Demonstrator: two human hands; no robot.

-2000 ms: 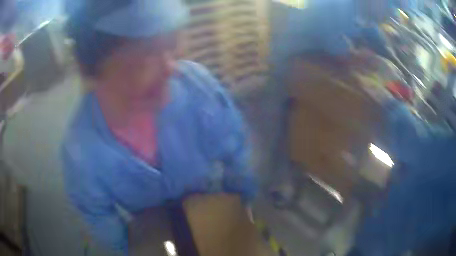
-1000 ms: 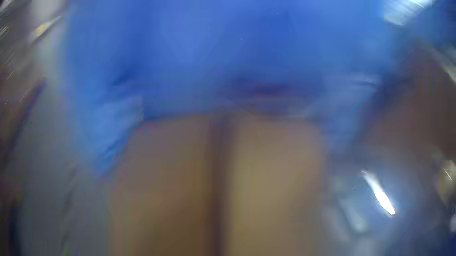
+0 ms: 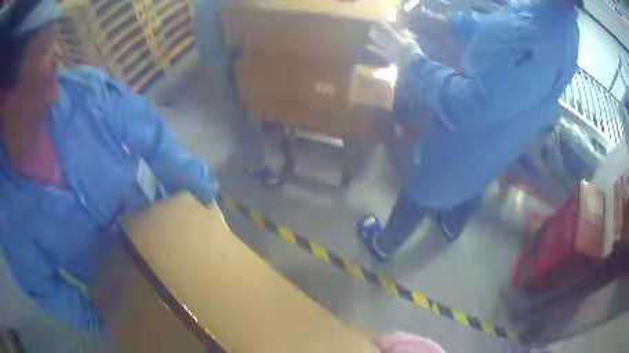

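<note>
A large brown carton (image 3: 234,269) fills the lower left and centre, cut off by the bottom edge. A dark seam with a shiny strip of tape runs diagonally along it. A co-worker in a blue smock (image 3: 90,200) stands at its far end, arms against it; that person's grip is not clear. A pink patch, apparently my sleeve (image 3: 408,343), shows at the bottom edge beside the carton's right side. Neither of my hands can be made out, so their hold is hidden.
Another blue-smocked person (image 3: 483,110) stands at a carton (image 3: 296,83) on a legged frame. Yellow-black tape (image 3: 338,260) crosses the floor. Slatted pallets (image 3: 131,34) stand behind. A red container (image 3: 558,241) is at right, with white railing (image 3: 593,103) beyond.
The view has swung and sharpened. The co-worker holding the carton's far end now appears at left, and the carton runs diagonally. The second person and floor tape show clearly. A pink patch appears below.
</note>
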